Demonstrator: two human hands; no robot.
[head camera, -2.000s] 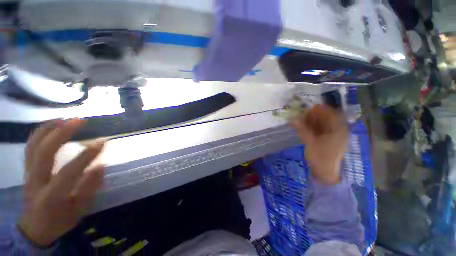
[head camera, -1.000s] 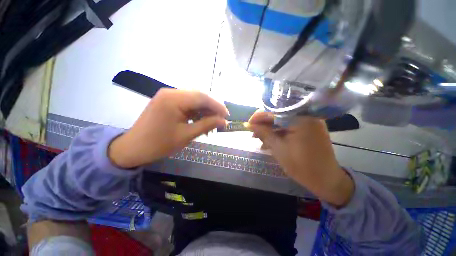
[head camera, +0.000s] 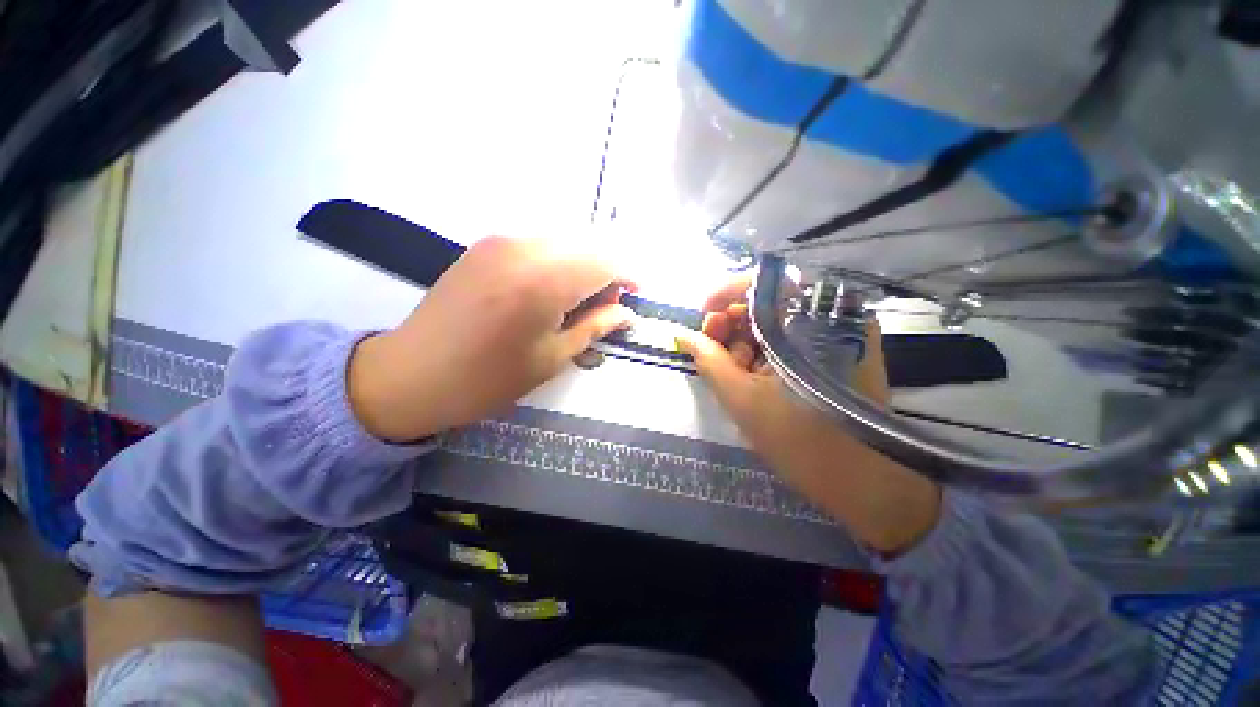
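Observation:
A long curved black band (head camera: 376, 238) lies flat on the white table, its ends showing left and right of my hands. A small whitish label (head camera: 650, 336) lies at the band's middle, between my fingertips. My left hand (head camera: 504, 325) pinches the label's left end against the band. My right hand (head camera: 802, 401) has its fingertips at the label's right end, with a tiny yellow bit at the thumb; it is partly hidden by a chrome ring (head camera: 829, 394). The needle area is lost in glare.
The white machine head (head camera: 884, 131) with a blue stripe fills the upper right. A printed ruler strip (head camera: 608, 463) runs along the front edge. Black pieces with yellow-green tabs (head camera: 532, 608) lie on my lap. Dark strips (head camera: 83, 111) are at upper left. Blue baskets (head camera: 332, 594) stand below.
Two seconds ago my right hand was at the label pile on the right. It came to the band's middle, where both hands now press the label down. The view has shifted and the chrome ring appears larger.

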